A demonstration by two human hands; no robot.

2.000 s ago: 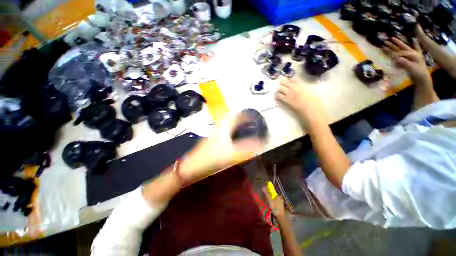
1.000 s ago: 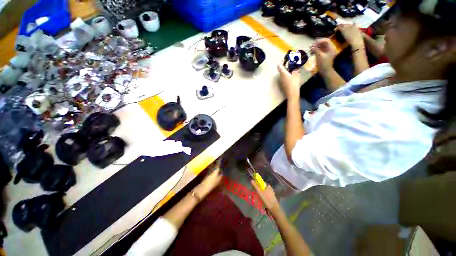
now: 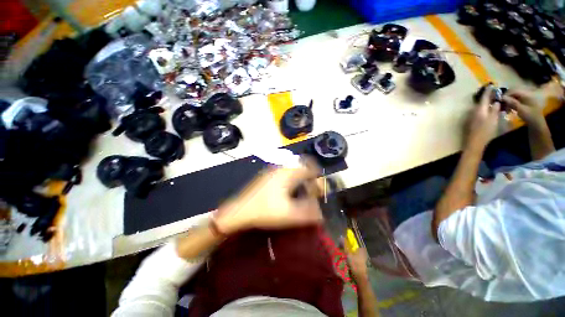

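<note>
My left hand [image 3: 269, 201], wrist banded, is blurred over the bench edge and front of the black mat [image 3: 192, 193]. A dark patch shows between its fingers; I cannot tell whether it is held. My right hand [image 3: 359, 263] is low at the right, below the bench, closed around a yellow-handled tool [image 3: 352, 240]. A round black housing [image 3: 330, 145] lies on the mat's right end, its grey disc face up. Another housing [image 3: 297, 121] with an upright tab stands behind it on the orange tape. White paper [image 3: 282, 157] lies partly behind my left hand.
Black housings [image 3: 164, 147] lie left, behind the mat. Silver-white inserts [image 3: 217, 52] are piled behind, beside a clear bag [image 3: 121, 71]. More housings [image 3: 432, 74] and small brackets [image 3: 365, 80] lie right. Another person's hands [image 3: 486, 121] work at far right.
The view has swung left. My left hand has risen from below the bench edge to the mat's front. The housing it was at two seconds ago rests apart from it. My right hand keeps the yellow-handled tool.
</note>
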